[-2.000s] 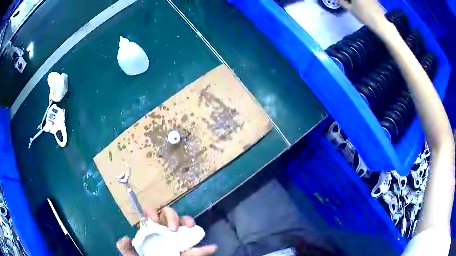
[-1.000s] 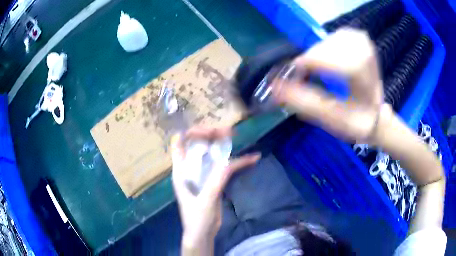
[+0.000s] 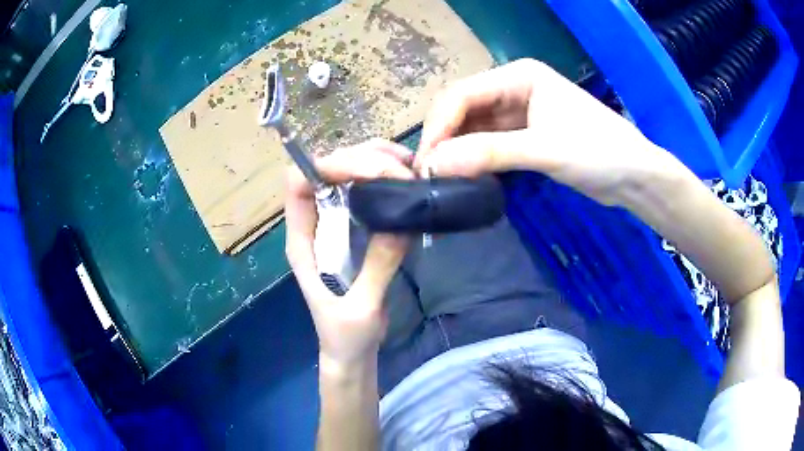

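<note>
My left hand (image 3: 344, 255) is closed around a white wheel bracket (image 3: 333, 236) above my lap. The bracket's thin arm (image 3: 302, 158) points up and left and ends in a forked tip. A black wheel (image 3: 432, 204) is seen edge-on, just right of the bracket, with my left thumb under it. My right hand (image 3: 480, 132) pinches at the upper side of the wheel, where a thin pale piece shows above and below the tyre. Whether wheel and bracket are joined is hidden by the fingers.
A stained cardboard pad (image 3: 212, 158) with a small white cup (image 3: 319, 74) lies on the green table. Another white bracket (image 3: 95, 88) is at the far left. A dark flat object (image 3: 93, 295) is at the left edge. The blue wheel crate (image 3: 670, 97) and lower bin (image 3: 718, 330) are right.
My right hand has come from the wheel crate to my left hand with a black wheel. My left hand has lifted the bracket off the pad area and turned it. The view has shifted downward.
</note>
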